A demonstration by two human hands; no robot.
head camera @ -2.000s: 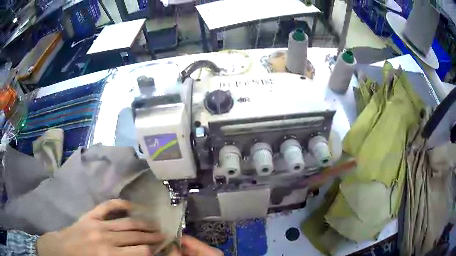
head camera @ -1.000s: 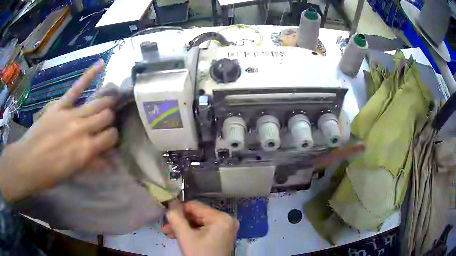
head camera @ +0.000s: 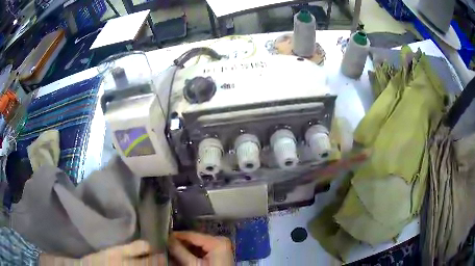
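Note:
A grey-taupe garment panel [head camera: 96, 208] lies in folds left of the needle area of the white overlock machine [head camera: 250, 93]. My left hand [head camera: 112, 254] is low at the left on the panel's lower edge, blurred and cut off by the bottom edge. My right hand [head camera: 202, 249] is just below the needle area, its fingers bent at the cloth's right edge, also cut off at the bottom. Its fingertips and what they pinch cannot be made out. The presser foot is hidden in shadow and cloth.
Olive-green cut pieces [head camera: 388, 156] and beige-khaki pieces [head camera: 440, 197] hang at the right. Thread cones [head camera: 355, 56] stand behind the machine. Striped cloth [head camera: 62, 119] covers the table at the left. A thin reddish-brown strip [head camera: 341, 165] sticks out right of the dials.
My left hand has come down from beside the machine head to the panel's lower edge. The panel now lies folded further up at the left. My right hand is lower in view.

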